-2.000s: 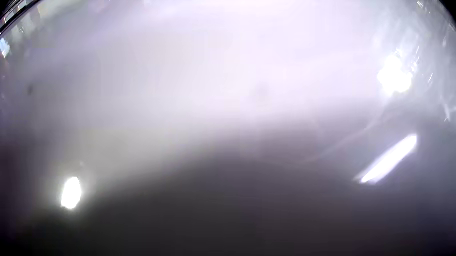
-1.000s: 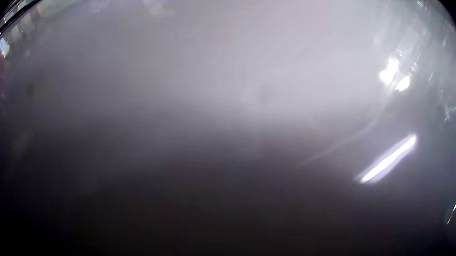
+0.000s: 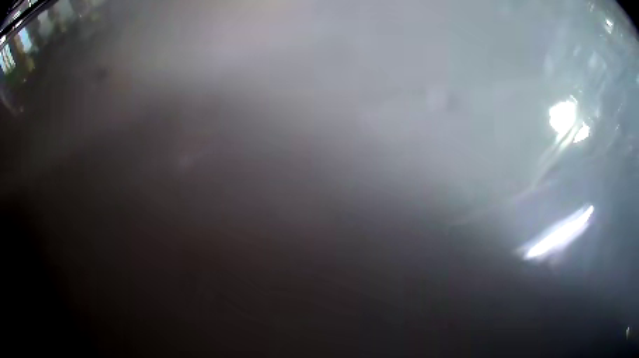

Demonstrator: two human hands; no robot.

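A blurred grey and dark surface (image 3: 280, 175) fills almost the whole head view, very near the lens. It is paler at the top and almost black at the bottom. I cannot tell what it is. Neither my left hand nor my right hand can be made out. No work object can be recognised.
A bright elongated glare streak (image 3: 560, 234) lies at the lower right. A bright glare spot (image 3: 564, 117) is above it. A narrow strip of small coloured shapes (image 3: 21, 45) shows at the top left rim, too small to identify.
The pale area has grown darker and greyer. The glare marks at the right have shifted slightly right and down. The bright spot at the lower left is gone. More coloured shapes show at the top left.
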